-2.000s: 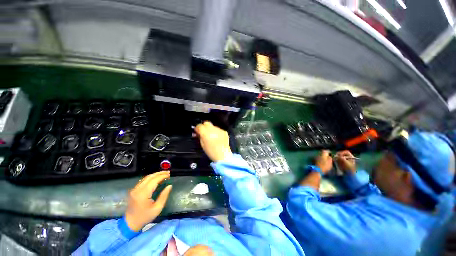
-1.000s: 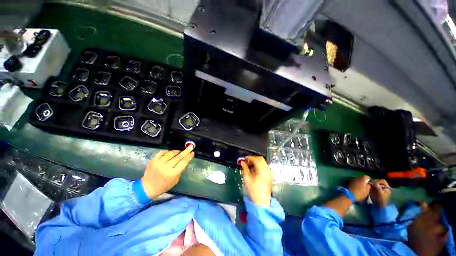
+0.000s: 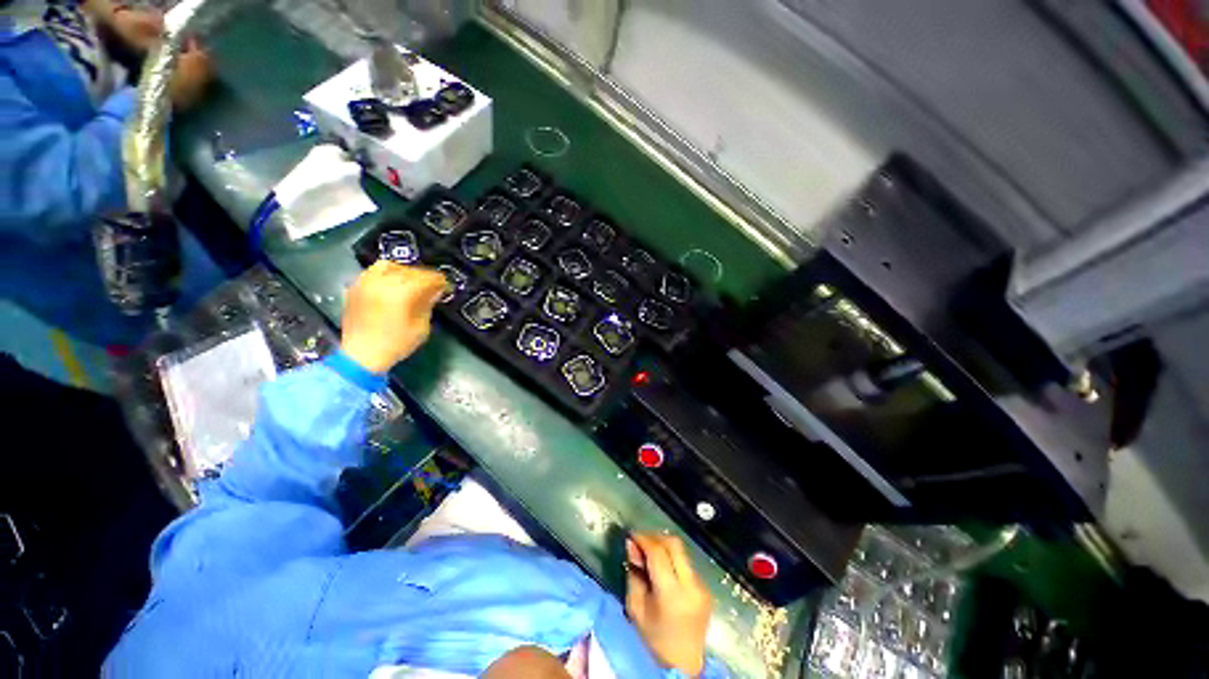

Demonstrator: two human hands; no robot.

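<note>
The large black tray (image 3: 511, 358) holds rows of rounded-square watch cases. My left hand (image 3: 387, 318) is at its near left edge, with its fingertips on a watch case (image 3: 455, 281) in a near-row pocket; the fingers partly hide the case. My right hand (image 3: 667, 600) is low over the bench edge in front of the press, fingers curled; a small dark spot shows at its fingertips, and I cannot tell whether it is held. The black bench press (image 3: 822, 438) stands to the right. No hand is on its red buttons (image 3: 650, 455).
A white box (image 3: 431, 153) with dark round parts stands behind the tray. A white cloth or paper (image 3: 322, 192) lies left of it. A clear blister tray (image 3: 882, 604) is right of the press. A covered clear tray (image 3: 219, 398) is lower left. Another person's blue sleeve (image 3: 60, 159) shows upper left.
The view has turned left. Both hands have left the red buttons; my left hand has moved to the tray. The case on the press's front ledge is gone, and one shows in a previously empty tray pocket.
</note>
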